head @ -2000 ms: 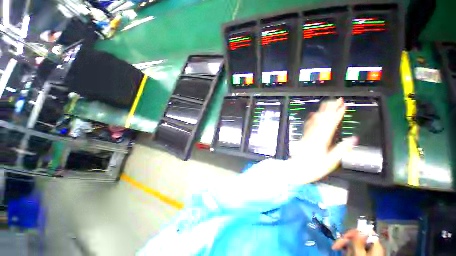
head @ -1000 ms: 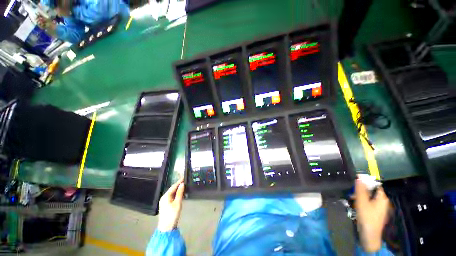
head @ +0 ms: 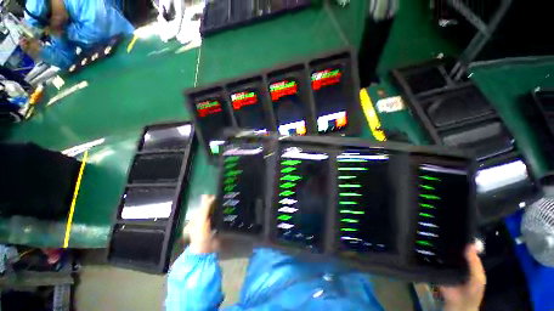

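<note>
A black four-slot phone tray [head: 331, 262] is held up above the bench's front edge, tilted down to the right. Its smartphones [head: 364, 200] show rows of green and white text. My left hand [head: 201, 226] grips the tray's left end. My right hand [head: 469, 284] grips its lower right corner; something small and white shows at the fingertips. Behind it, a second phone tray [head: 273, 85] stands with four phones showing red and green text and coloured buttons; the held tray hides part of its lower edge.
Another phone tray [head: 172, 222] lies at left with dark phones. A further tray [head: 419, 112] lies at right, near yellow tape [head: 372, 114] and a barcode label [head: 390, 104]. A white fan [head: 540, 228] is far right. A person in blue [head: 91, 27] is at upper left.
Both hands have raised the front tray and moved it to the right relative to the rear tray, tilting it. The camera view has shifted, with the fan now showing at right.
</note>
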